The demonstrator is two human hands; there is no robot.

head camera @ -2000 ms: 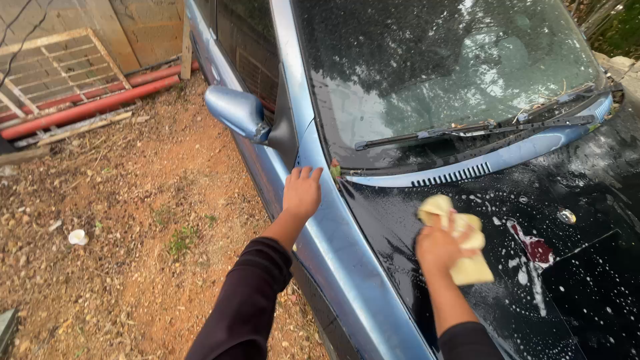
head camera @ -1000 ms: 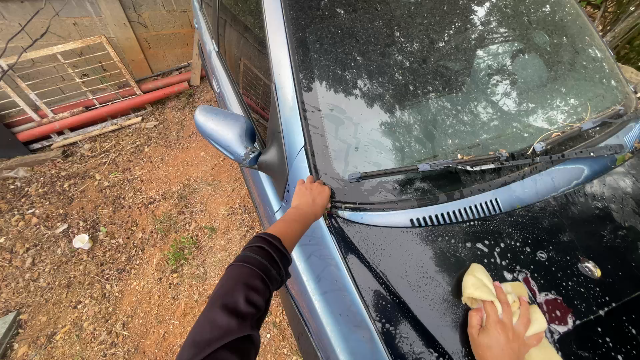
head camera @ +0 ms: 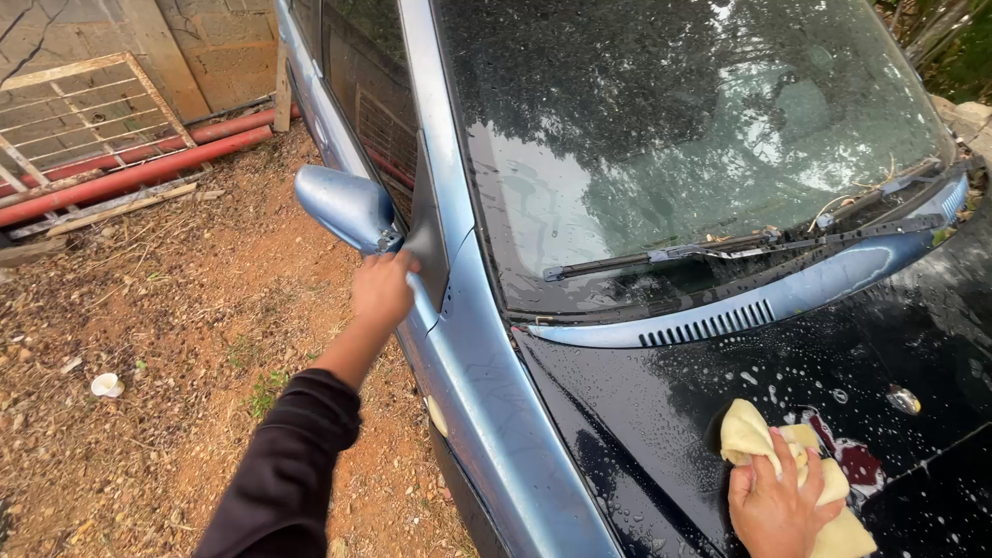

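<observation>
My right hand (head camera: 779, 496) presses a folded pale yellow cloth (head camera: 748, 434) onto the wet black hood (head camera: 666, 434) of a blue car. Soap suds and water beads surround the cloth, and a dark red patch (head camera: 859, 463) lies just right of it. My left hand (head camera: 384, 287) is at the base of the blue side mirror (head camera: 345, 203), near the front corner of the door; its fingertips are partly hidden, and whether it grips anything is unclear. The windshield (head camera: 620, 155) is wet, with a wiper (head camera: 604, 266) along its lower edge.
Dry leaves and twigs lie around the wipers. Left of the car is reddish, littered ground with a small white cup (head camera: 107, 385). Red pipes (head camera: 139, 174) and a rusty metal grille (head camera: 93, 112) rest by a block wall (head camera: 232, 58).
My left hand has moved from the fender corner beside the windshield to the side mirror's base. The right hand with the cloth has moved down the hood from its place two seconds ago.
</observation>
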